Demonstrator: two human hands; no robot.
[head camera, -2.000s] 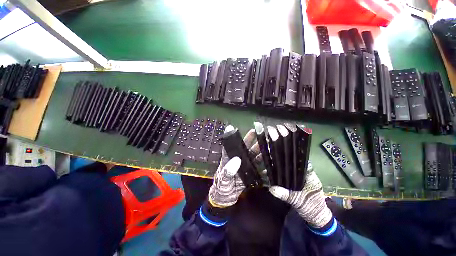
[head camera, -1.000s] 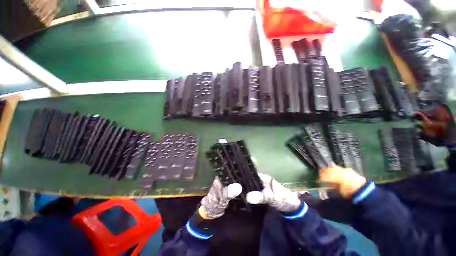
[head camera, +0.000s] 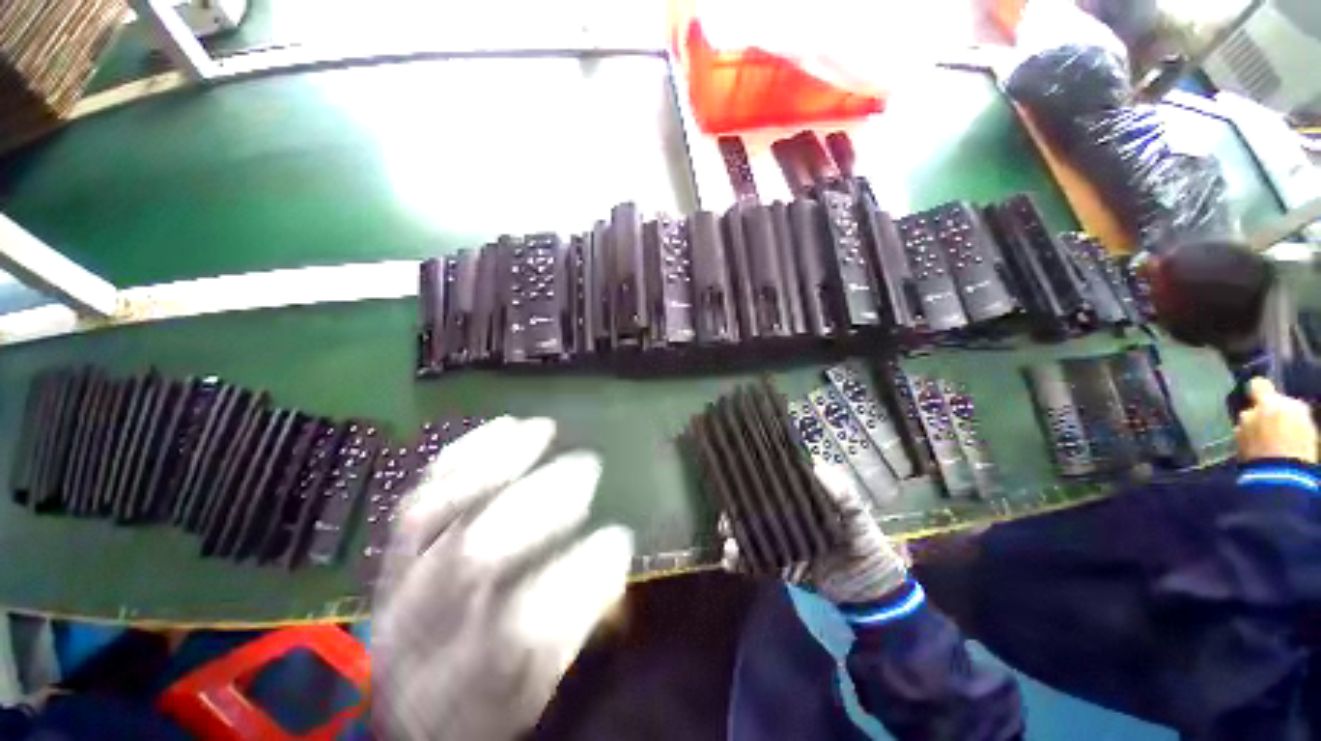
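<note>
My right hand (head camera: 858, 557), in a grey-white knit glove, grips a handful of remotes (head camera: 761, 471) side by side, edges up, over the bench's front edge. My left hand (head camera: 500, 579), gloved, is raised large and blurred near the camera. Its fingers are extended and nothing shows in it. It covers most of the face-up row (head camera: 388, 478). The left-hand row (head camera: 174, 456) of leaning remotes lies beyond it to the left. The main pile (head camera: 724, 282) runs across the bench middle.
Loose remotes (head camera: 869, 427) lie just right of the handful, and another group (head camera: 1108, 413) farther right. A neighbour's hand (head camera: 1278, 423) and a dark brown item (head camera: 1214, 294) are at far right. A red bag (head camera: 782, 87), black plastic bag (head camera: 1123, 145) and red stool (head camera: 275, 688) also show.
My left hand has let go of the remotes and come up towards the camera. My right hand keeps the handful. The neighbour's hand has left the loose remotes. The view has shifted right.
</note>
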